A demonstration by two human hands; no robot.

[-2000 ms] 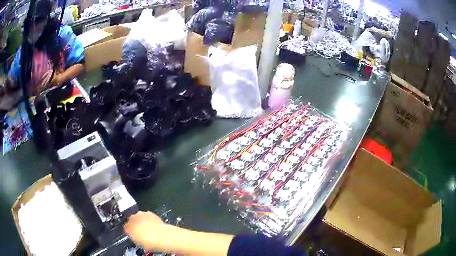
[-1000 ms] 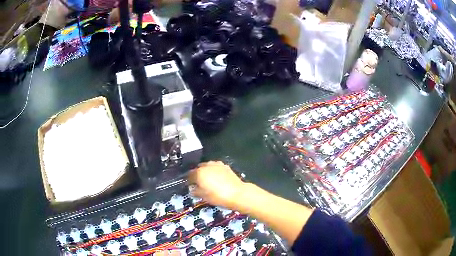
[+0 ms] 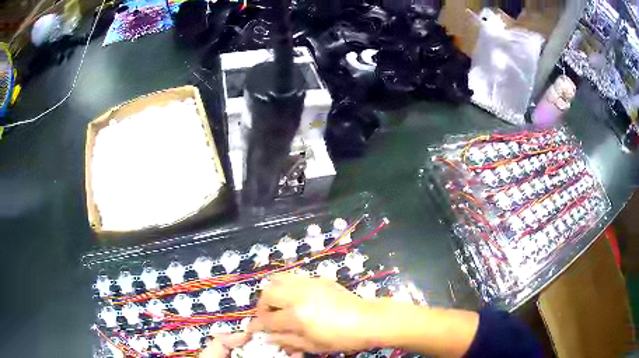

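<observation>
A clear blister tray (image 3: 165,246) lies in front of me with rows of small silver-white motors (image 3: 203,267) and red, orange and yellow wires between them. Two motors at the right end of the back row carry whiter, raised tops (image 3: 340,225). My left hand (image 3: 221,345) is at the bottom edge, mostly cut off, holding a small heap of white plastic pieces (image 3: 259,347). My right hand (image 3: 308,314) is over the front rows, fingers bent down at that heap. Its fingertips are partly hidden, so I cannot tell if it grips a piece.
A cardboard box of white pieces (image 3: 91,175) stands behind the tray at left. Beside it is a black column (image 3: 270,133) with a white-grey base (image 3: 319,164). Stacked filled trays (image 3: 525,210) lie at right. Black housings (image 3: 420,63), a plastic bag (image 3: 504,70) and a pinkish bottle (image 3: 553,101) are behind.
The view has turned down and left, showing more of the tray. My right hand has moved from the tray's back edge to the front rows beside my left hand, which now shows with white pieces.
</observation>
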